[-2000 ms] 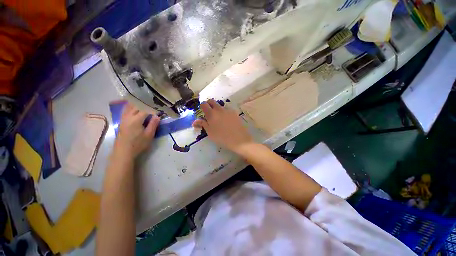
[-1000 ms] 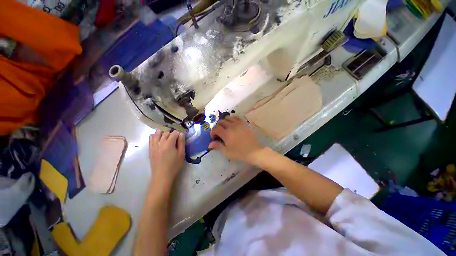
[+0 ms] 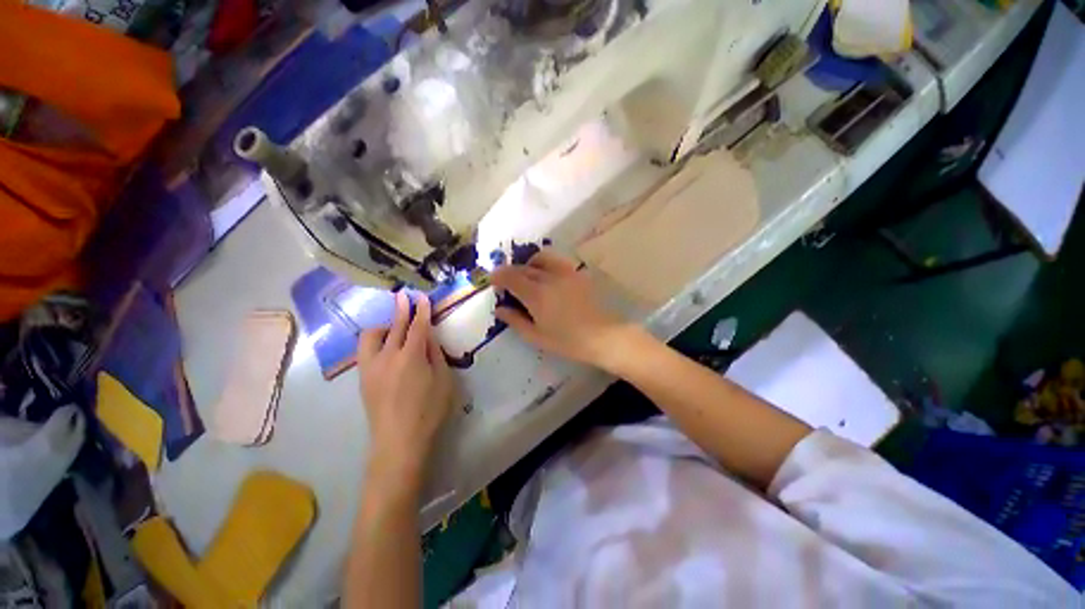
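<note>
The blue-violet see-through template point(image 3: 339, 319) lies on the machine bed, its right end under the needle area point(image 3: 446, 268) by the bright lamp glare. A reddish-brown strip runs along its near edge. My left hand point(image 3: 407, 369) lies with its fingertips on this near edge, pressing it flat. My right hand point(image 3: 557, 307) is at the template's right end, fingers bent beside the needle; what lies under its fingertips is partly hidden. I cannot tell whether panels are inside the template.
Beige panels point(image 3: 252, 378) and yellow panels point(image 3: 256, 535) lie at left. More beige panels point(image 3: 684, 232) lie right of the needle. The machine head point(image 3: 405, 131) stands behind my hands. A spare template point(image 3: 149, 363), orange cloth point(image 3: 77, 143) and a dark recess point(image 3: 859, 110) are around.
The template has moved out to the left of the needle and turned, showing more of its sheet. My left hand stays near its edge. My right hand remains close to the needle.
</note>
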